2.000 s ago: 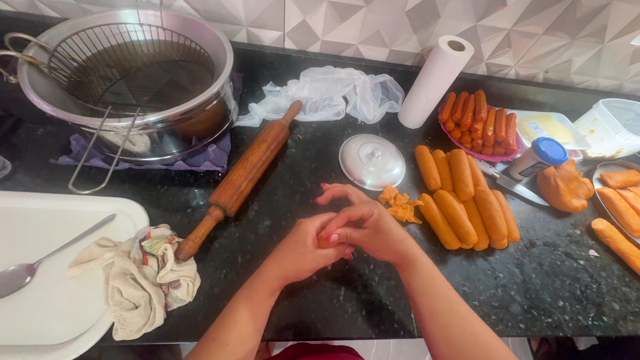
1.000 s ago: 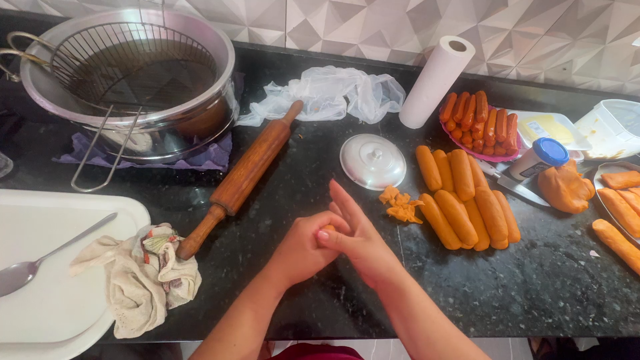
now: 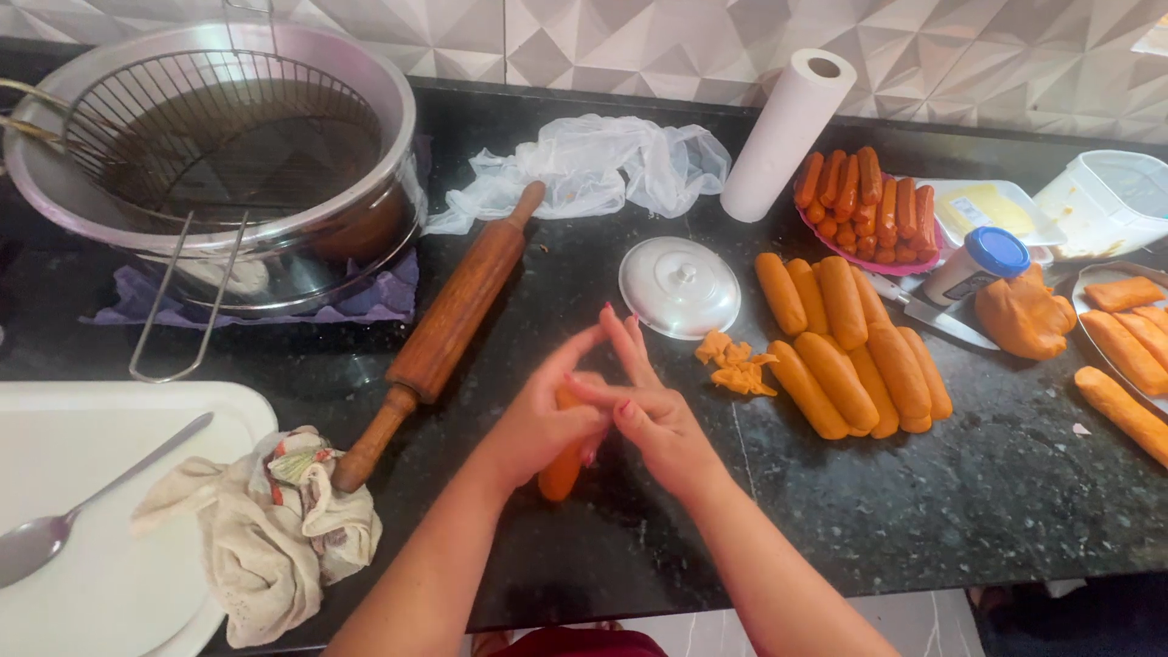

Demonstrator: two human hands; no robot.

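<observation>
Between my two hands, above the dark stone counter, is an orange dough roll point(image 3: 558, 474), its lower end showing under the fingers. My left hand point(image 3: 547, 420) curls around the roll. Against it rests my right hand point(image 3: 655, 424), fingers spread and crossing the left ones. To the right lie dough scraps point(image 3: 737, 365) and a pile of smooth orange dough rolls point(image 3: 849, 347). A metal lid point(image 3: 681, 285) lies just beyond the hands, and a wooden rolling pin point(image 3: 461, 315) lies to their left, one handle on a crumpled cloth point(image 3: 274, 538).
Left: a large metal pot point(image 3: 392, 173) with dark liquid and a wire basket; a white tray point(image 3: 228, 401) with a spoon. Back: a plastic bag point(image 3: 620, 164), a paper towel roll point(image 3: 785, 137). Right: sausages point(image 3: 867, 205), a knife point(image 3: 949, 324), a blue-lidded jar point(image 3: 976, 265), a dough lump point(image 3: 1027, 315).
My hands were clasped closer together, with only a bit of dough showing. Now their fingers are raised and crossed, and a longer part of the roll shows below them.
</observation>
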